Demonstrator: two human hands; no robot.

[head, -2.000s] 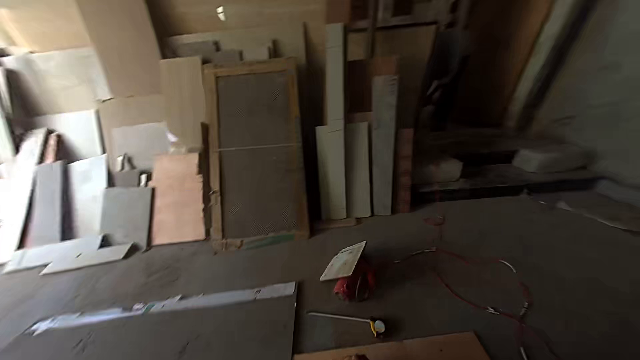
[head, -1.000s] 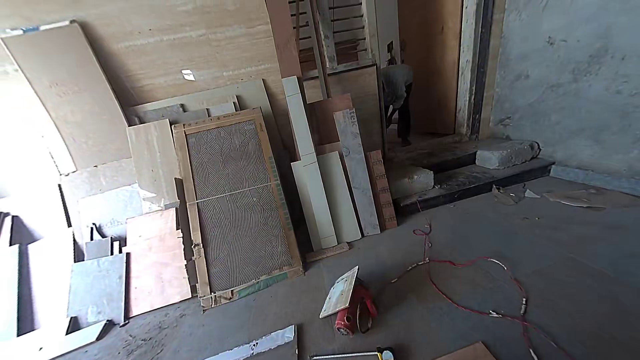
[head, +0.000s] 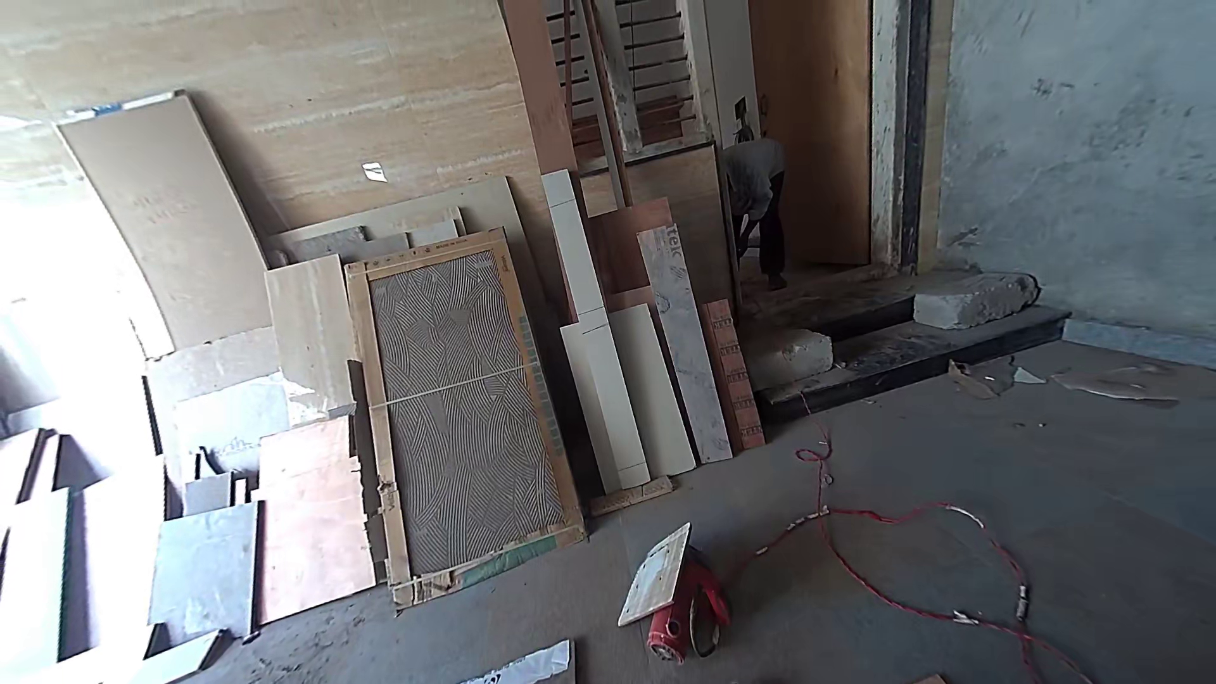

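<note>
Neither my left hand nor my right hand shows in the head view. On the grey floor near the bottom centre lies a red power tool, with a pale flat plate tilted at its upper left. A red cord winds over the floor to the right of the tool. Left of the centre, a textured panel in a cardboard edge frame leans on the wall. Narrow pale boards and a grey strip lean beside it. The end of a white strip shows at the bottom edge.
Offcut boards and a tall brown board lean at the left. A dark-edged step bears rough blocks. Behind it, a person bends near a wooden door. Torn scraps lie on the floor at right.
The view has tilted up, so the step, doorway and bending person show more fully. The long white strip on the floor, seen whole earlier, now shows only its end.
</note>
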